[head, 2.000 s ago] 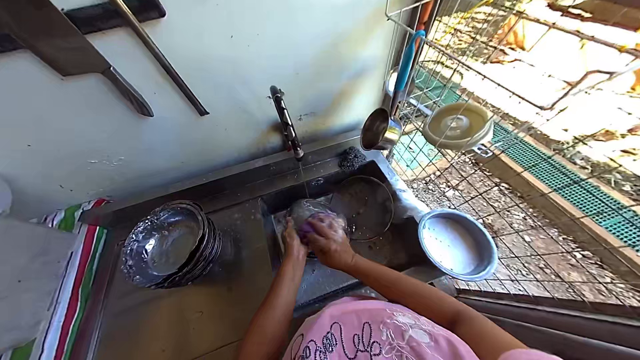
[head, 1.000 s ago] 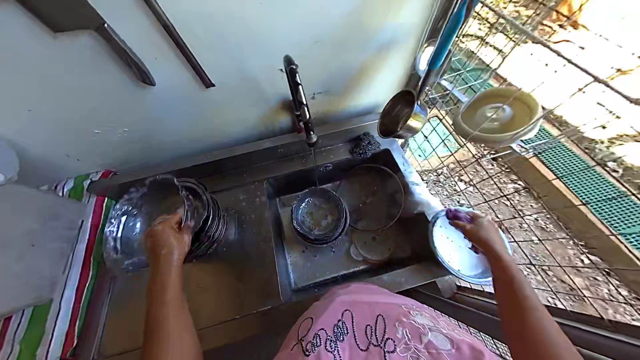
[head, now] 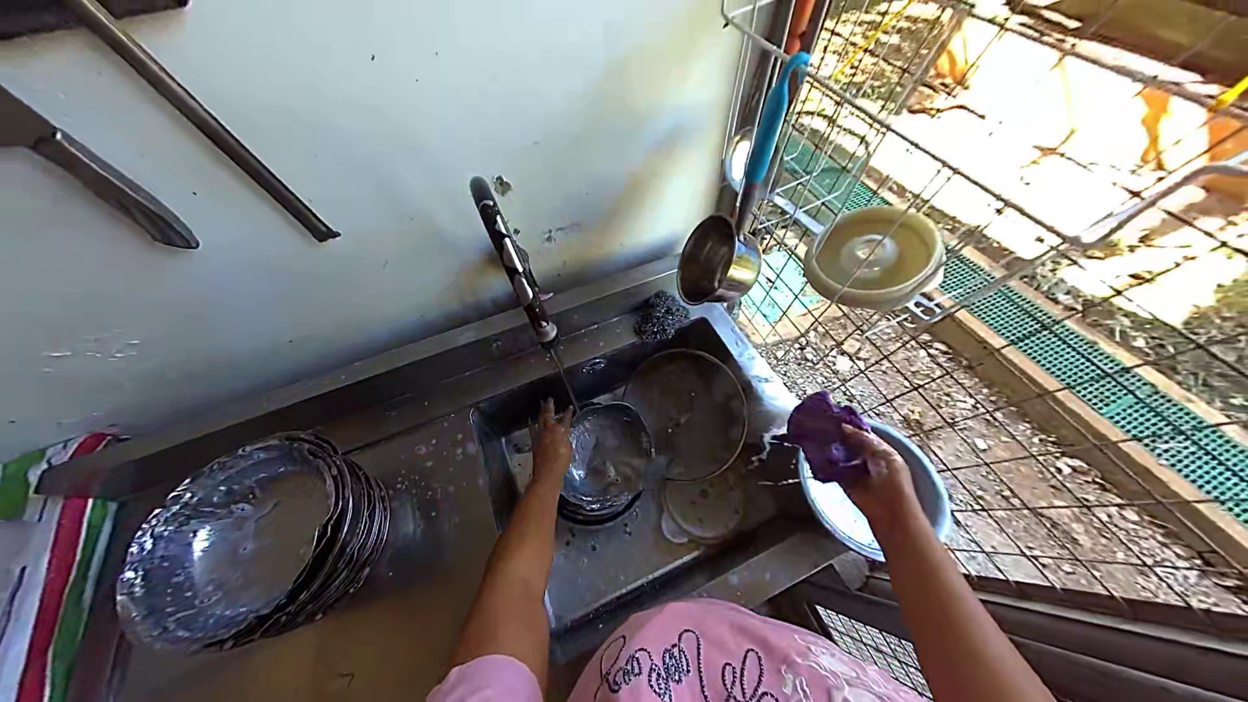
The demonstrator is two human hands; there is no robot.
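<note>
My left hand point(head: 553, 441) is at the left rim of a wet round dish point(head: 609, 456) in the metal sink point(head: 624, 575), under the stream of the faucet point(head: 514, 261); whether its fingers grip the rim is hard to tell. My right hand point(head: 882, 473) holds a bunched purple cloth point(head: 827, 436) above the white basin point(head: 931, 487) at the sink's right. A large round lid or pan point(head: 687, 414) leans inside the sink, with a smaller disc point(head: 707, 502) below it. On the left drainboard stands a tilted stack of wet plates point(head: 244, 536).
A dark scouring pad point(head: 661, 316) lies on the sink's back ledge. Metal ladles point(head: 720, 261) and a pale round container point(head: 875, 255) hang at the wire grille point(head: 1063, 429). A striped cloth point(head: 63, 585) is at far left. A knife point(head: 117, 190) hangs on the wall.
My left hand has moved from the plate stack to the dish under the faucet. My right hand has lifted the purple cloth from the white basin.
</note>
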